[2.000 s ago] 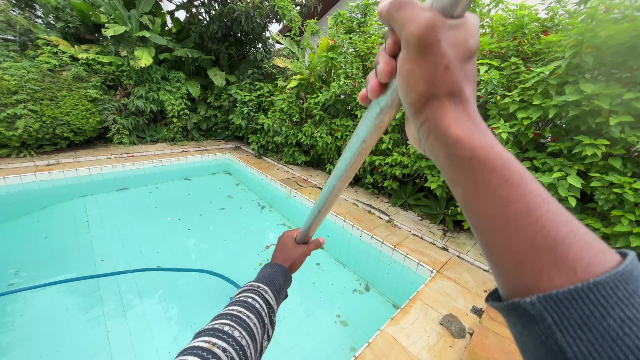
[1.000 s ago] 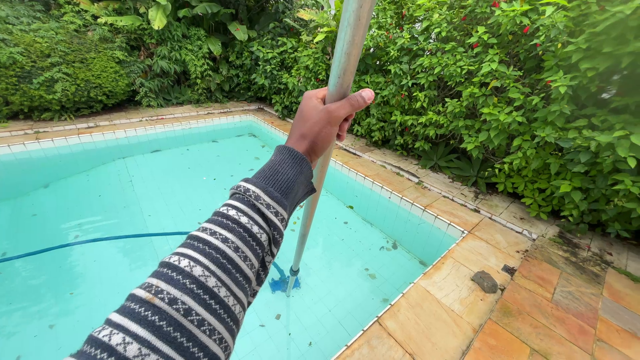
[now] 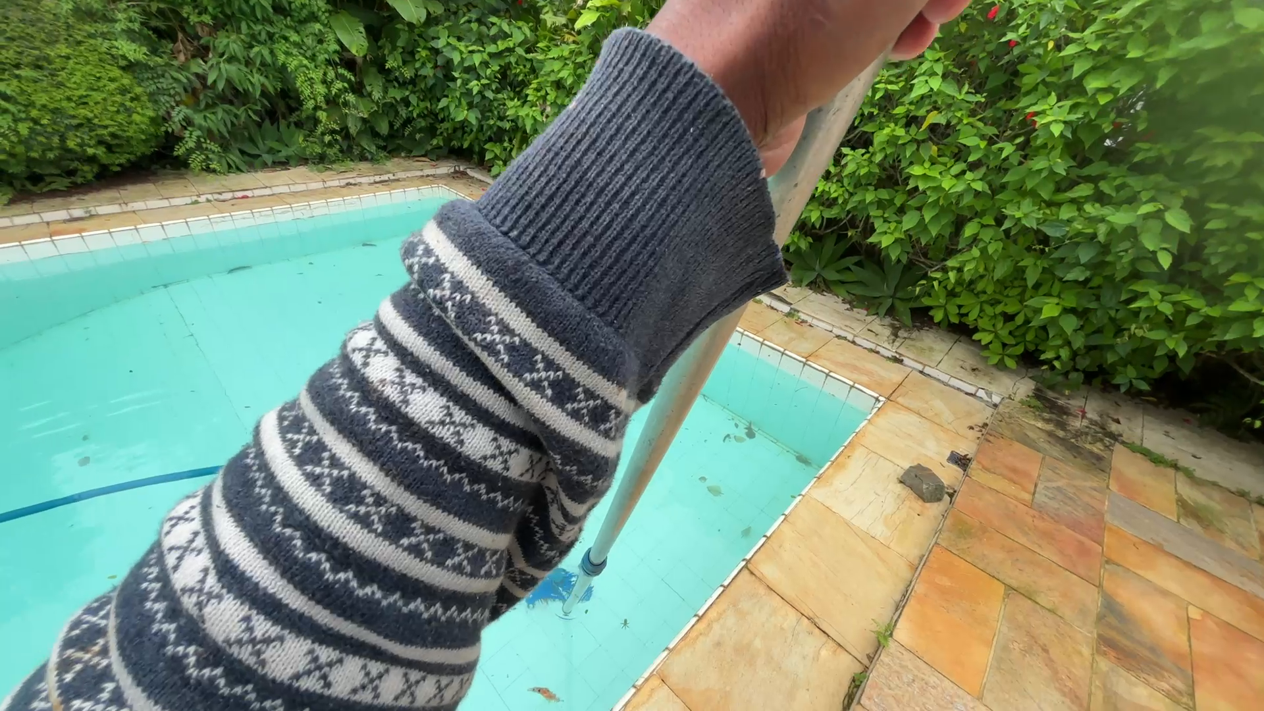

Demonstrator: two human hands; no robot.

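My left hand, in a dark patterned knit sleeve, is raised at the top of the view and closed around a long metal pole. The frame's top edge cuts off part of the hand. Downward the pole slants behind the sleeve to a collar above the pool water. A blue pool cleaning head shows under the water by the pole's lower end, partly hidden by the sleeve. My right hand is out of view.
A blue hose lies across the pool water on the left. Stone paving edges the pool, with a loose dark stone on it. Leafy bushes stand behind. Leaves lie scattered in the pool.
My left hand has risen with the pole, which now stands steeper than two seconds ago. My right hand, on the pole's upper part two seconds ago, has left the view.
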